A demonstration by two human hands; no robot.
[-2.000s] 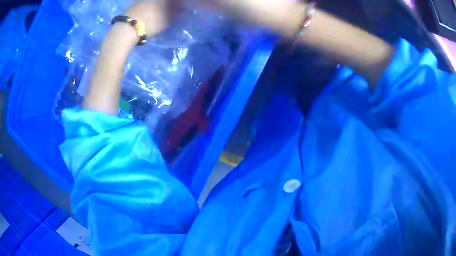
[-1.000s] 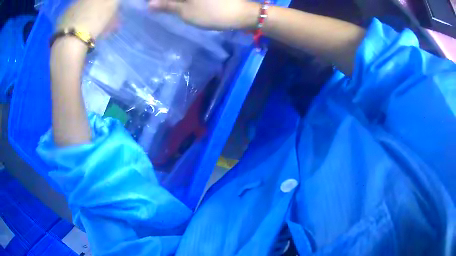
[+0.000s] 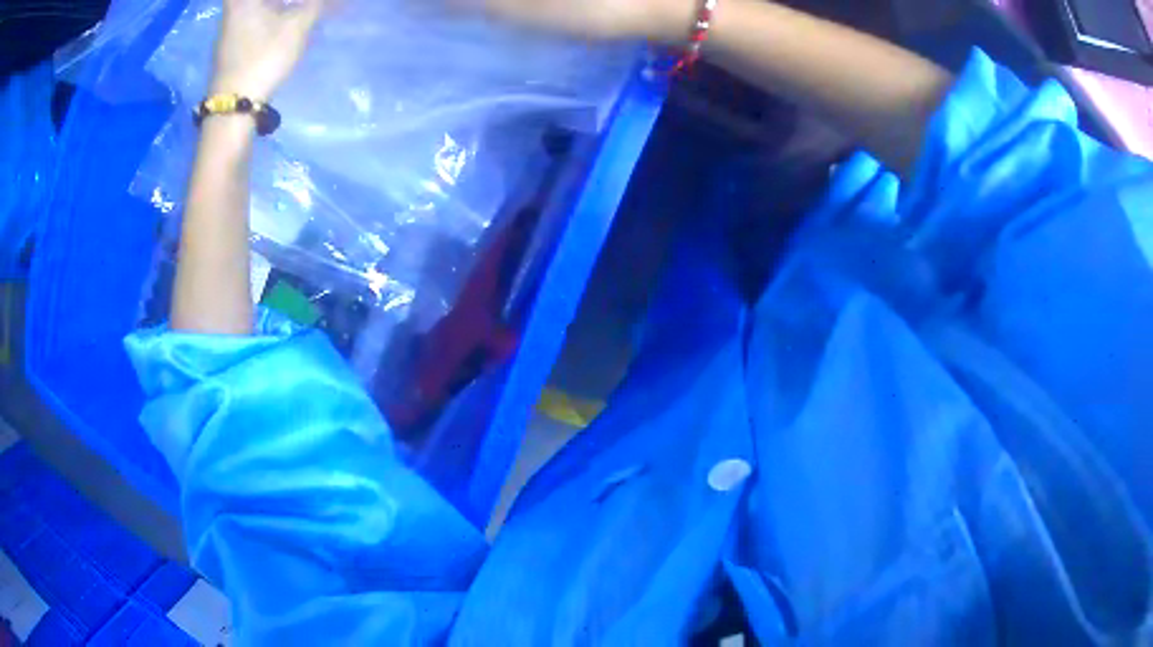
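Clear, crinkled plastic bags [image 3: 417, 139] lie in a deep blue bin [image 3: 575, 272] on the left side of the view. My left hand [image 3: 263, 44] is over the upper left of the bags, its fingers cut off by the top edge; whether it grips the plastic is unclear. My right hand [image 3: 544, 10] is blurred and mostly cut off at the top edge, above the bags; its fingers are hidden. Through the plastic, a dark red thing [image 3: 474, 316] and a small green piece [image 3: 291, 301] show in the bin.
The bin's near wall runs diagonally beside my blue-clothed torso. A pink surface [image 3: 1123, 108] with a dark rectangular thing [image 3: 1106, 28] is at the upper right. A yellow floor mark [image 3: 569, 407] shows between bin and clothing. Blue crate-like material [image 3: 95, 556] is at the lower left.
Since one second ago, my left hand has moved right and my right hand slightly right and up, further out of the frame. The plastic has shifted and spread toward the upper left.
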